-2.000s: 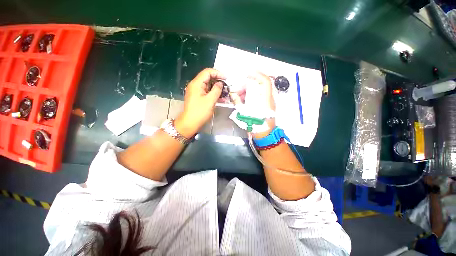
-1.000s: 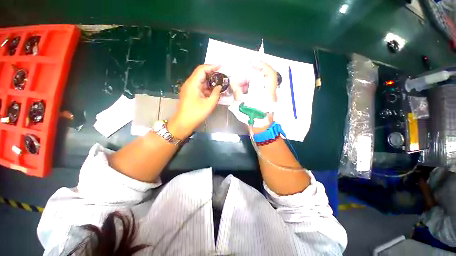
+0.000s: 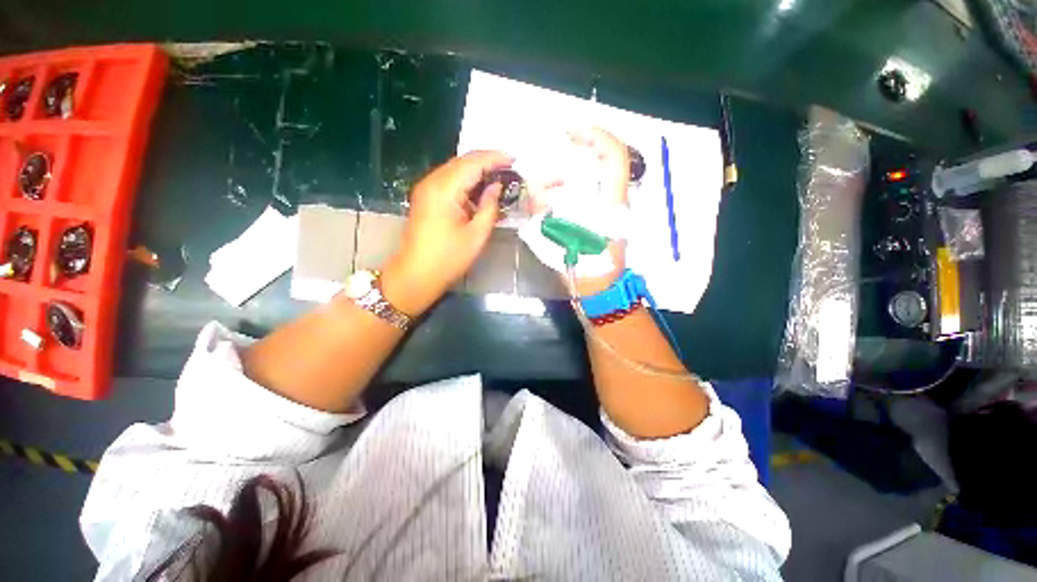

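My left hand [image 3: 449, 222] holds a dark round electronic module [image 3: 504, 191] with a shiny rim between thumb and fingers, over the white paper sheet [image 3: 697, 216]. My right hand [image 3: 603, 171] is beside it, closed around the white glue dispensing syringe, whose barrel blends into the bright paper. The syringe's green air adapter [image 3: 574, 237] shows at my wrist side, with a thin hose [image 3: 591, 330] trailing over my forearm. The syringe tip is too washed out to tell. A second module [image 3: 636, 165] lies on the paper, partly hidden behind my right hand.
A red compartment tray [image 3: 134, 125] with several modules is at the left. A folded white wipe [image 3: 252, 259] and grey-beige pads [image 3: 324, 252] lie near the edge. A blue pen [image 3: 670, 199], a thin dark tool [image 3: 729, 142], plastic-wrapped strip [image 3: 823, 256] and black controller [image 3: 904, 250] are right.
The camera view has shifted, so the tray sits further left. The held module was turned face up a second ago and is now tilted and more covered by my fingers. Both hands keep their holds.
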